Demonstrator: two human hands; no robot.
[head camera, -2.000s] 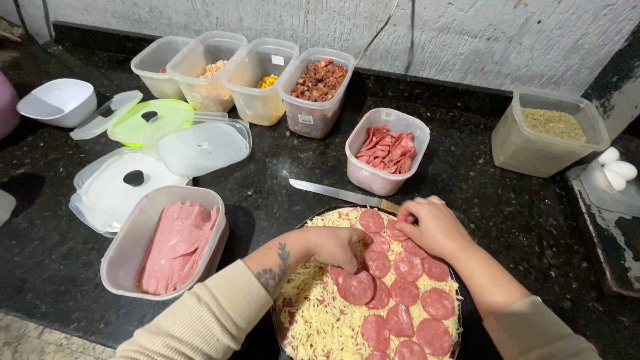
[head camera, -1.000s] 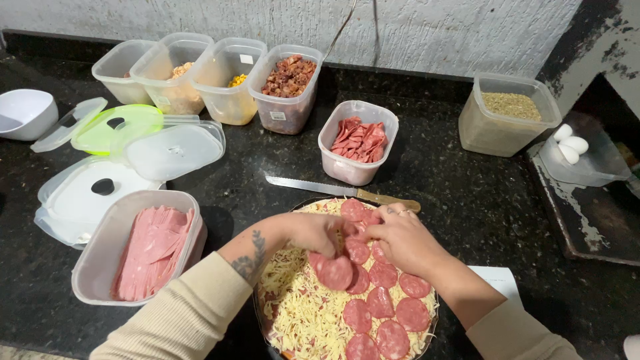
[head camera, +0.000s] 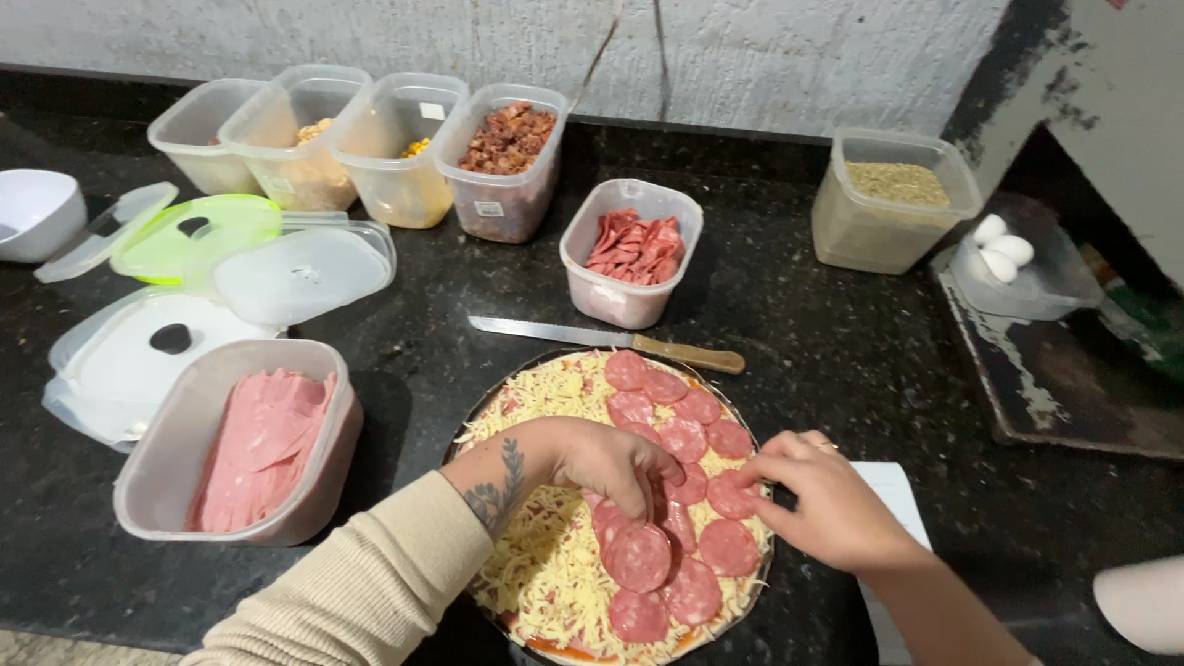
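A round pizza (head camera: 546, 564) with shredded cheese lies in a dark pan, its right half covered by overlapping sausage slices (head camera: 638, 615). Above its middle, my left hand (head camera: 601, 462) holds a small bunch of sausage slices (head camera: 636, 557), which hangs from the fingers. At the right rim, the fingertips of my right hand (head camera: 814, 490) pinch or press a slice (head camera: 731, 495) lying on the cheese. A serrated knife with a wooden handle (head camera: 689, 353) lies just behind the pan. Behind the knife stands a plastic tub (head camera: 618, 301) of red sliced meat (head camera: 638, 248).
A tub (head camera: 139, 490) of sliced ham is at left, beside stacked lids (head camera: 305, 277) and a white bowl (head camera: 37, 213). Several food tubs (head camera: 499, 208) line the wall. Right are a tub of dried herbs (head camera: 869, 231), eggs (head camera: 1008, 250) in a container and a white paper (head camera: 893, 509).
My right hand has moved away from my left, out to the pizza's right rim. My left hand still holds slices above the middle.
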